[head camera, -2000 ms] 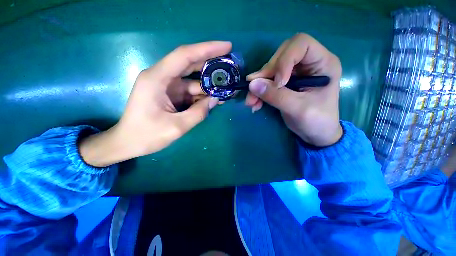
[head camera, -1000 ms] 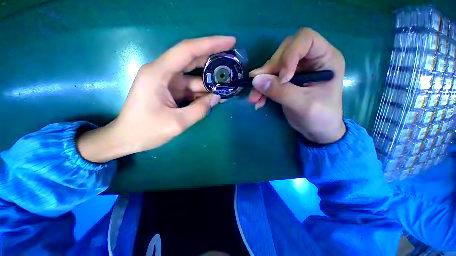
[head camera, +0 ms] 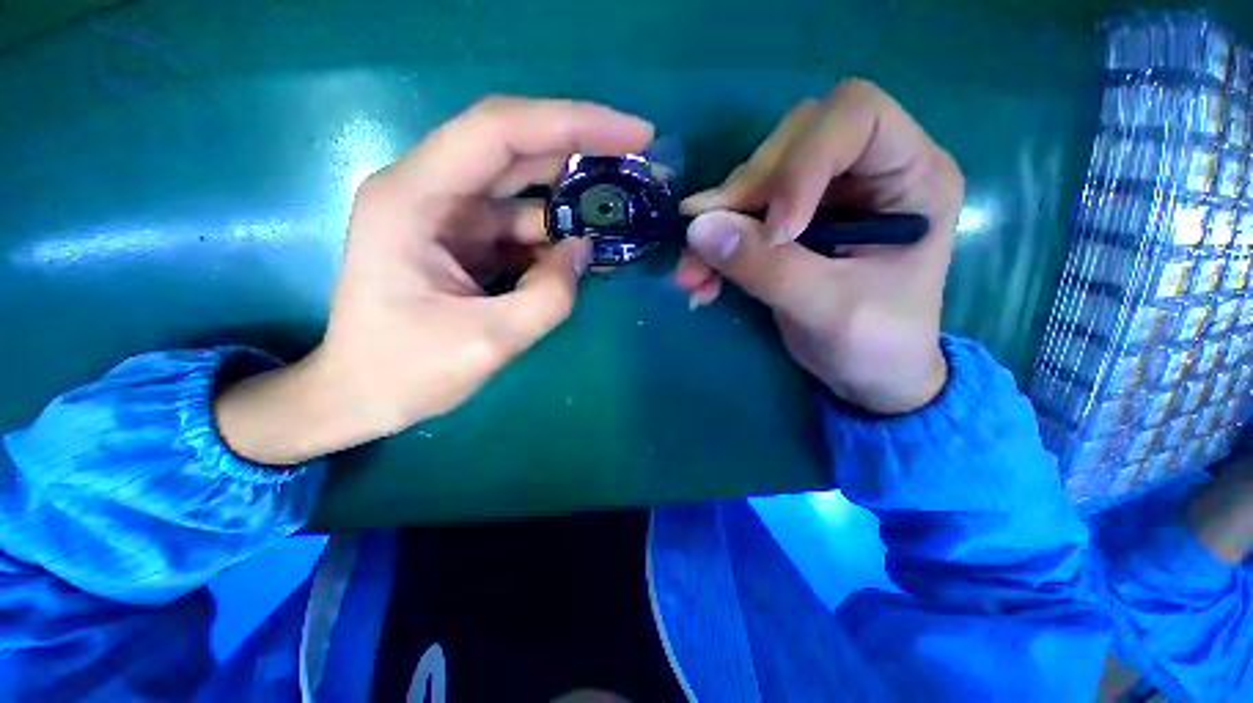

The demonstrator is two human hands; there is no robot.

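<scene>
My left hand (head camera: pixel 447 261) holds a round dark watch case (head camera: pixel 605 209) by its rim, above the green bench. The case has a shiny rim and a pale ring at its centre. My left thumb tip lies over the case's lower left edge. A clear bluish flap shows at its upper right edge. My right hand (head camera: pixel 838 234) holds black tweezers (head camera: pixel 868 229) like a pen, pointing left. Their dark tips reach the right side of the case; whether they touch the inner parts cannot be told.
The glossy green bench (head camera: pixel 550 440) lies under both hands, its front edge near my body. A tall stack of clear blister trays (head camera: pixel 1147 275) stands at the right. Another person's blue sleeve (head camera: pixel 1168 570) and forearm show at the lower right.
My left thumb has moved up onto the lower left edge of the case, and the case looks slightly tilted. The other person's forearm shows more at the lower right.
</scene>
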